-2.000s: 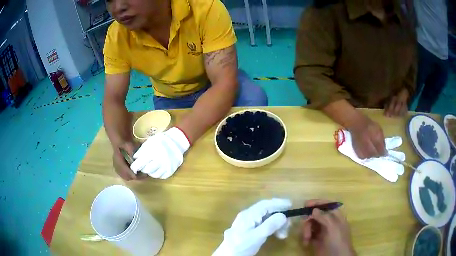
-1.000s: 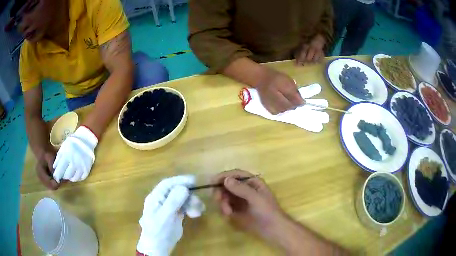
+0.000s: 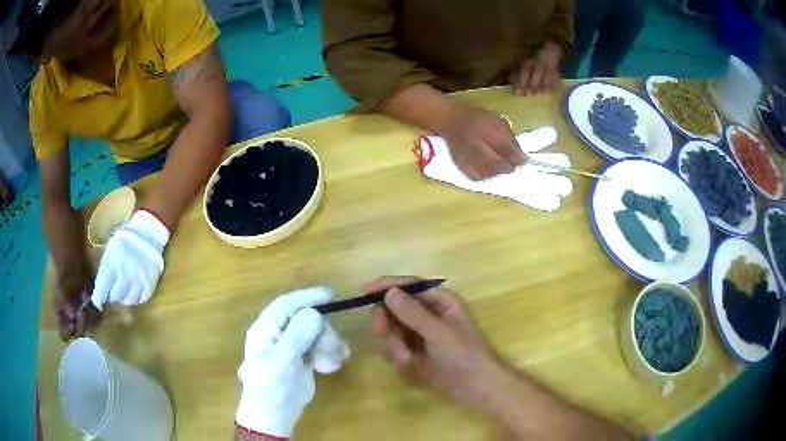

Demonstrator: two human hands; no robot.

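A slim dark pen-like tool (image 3: 358, 301) lies between my two hands above the near middle of the table (image 3: 362, 232). My left hand (image 3: 284, 357), in a white knit glove with a red cuff, holds its left end between the fingertips. Any small workpiece in the glove is hidden. My right hand (image 3: 427, 332) is bare and holds the tool near its right end between thumb and fingers. The pointed right tip sticks out past the fingers, aimed right and slightly up.
A white cup (image 3: 112, 392) stands near left. A wide bowl of black parts (image 3: 263, 191) is beyond my left hand. Plates (image 3: 651, 220) and a round tub (image 3: 666, 329) are at right. A person in yellow and one in brown sit opposite, near a flat glove (image 3: 539, 185).
The view has swung right, bringing the plates and tub into the picture. The tool stays between both hands; its angle has changed slightly.
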